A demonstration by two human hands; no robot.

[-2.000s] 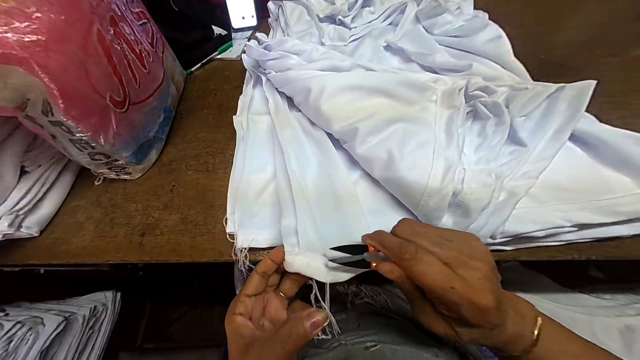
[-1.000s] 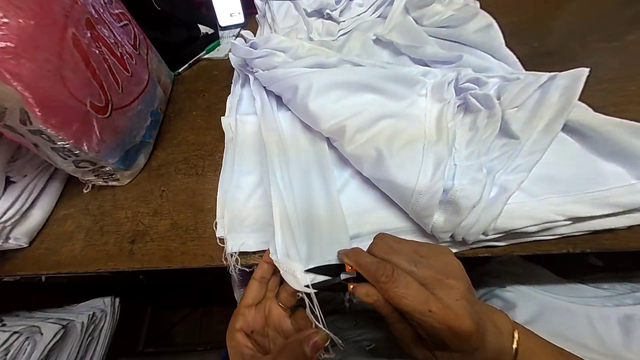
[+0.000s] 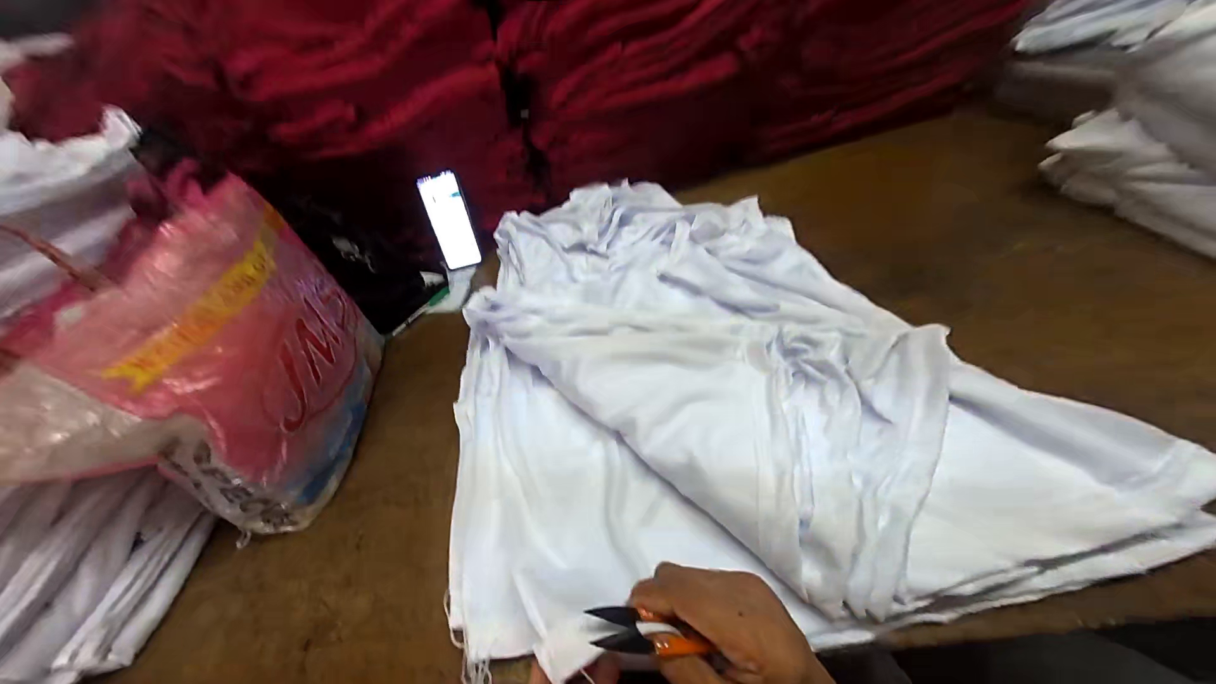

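Observation:
A pile of white fabric pieces [image 3: 665, 408] lies on the brown wooden table, its layers folded over and loose threads hanging at the near left corner. My right hand [image 3: 736, 622] holds small orange-handled thread snips [image 3: 655, 638], whose dark blades stand apart and point left over the near edge of the cloth. Only some fingertips of my left hand [image 3: 579, 673] show at the bottom edge of the view, just below the fabric corner beside the blades; the rest of that hand is out of view.
A pink printed plastic bag [image 3: 256, 351] stands at left over stacked white cloth [image 3: 123, 579]. A lit phone [image 3: 449, 220] leans behind the pile, near a green pen [image 3: 418, 312]. Dark red fabric stacks [image 3: 646, 95] line the back, and more white cloth [image 3: 1149, 142] lies at the far right.
The view has tilted up a lot, bringing the red stacks into sight. My left hand, plainly visible earlier, is now mostly out of view. The snips remain in my right hand.

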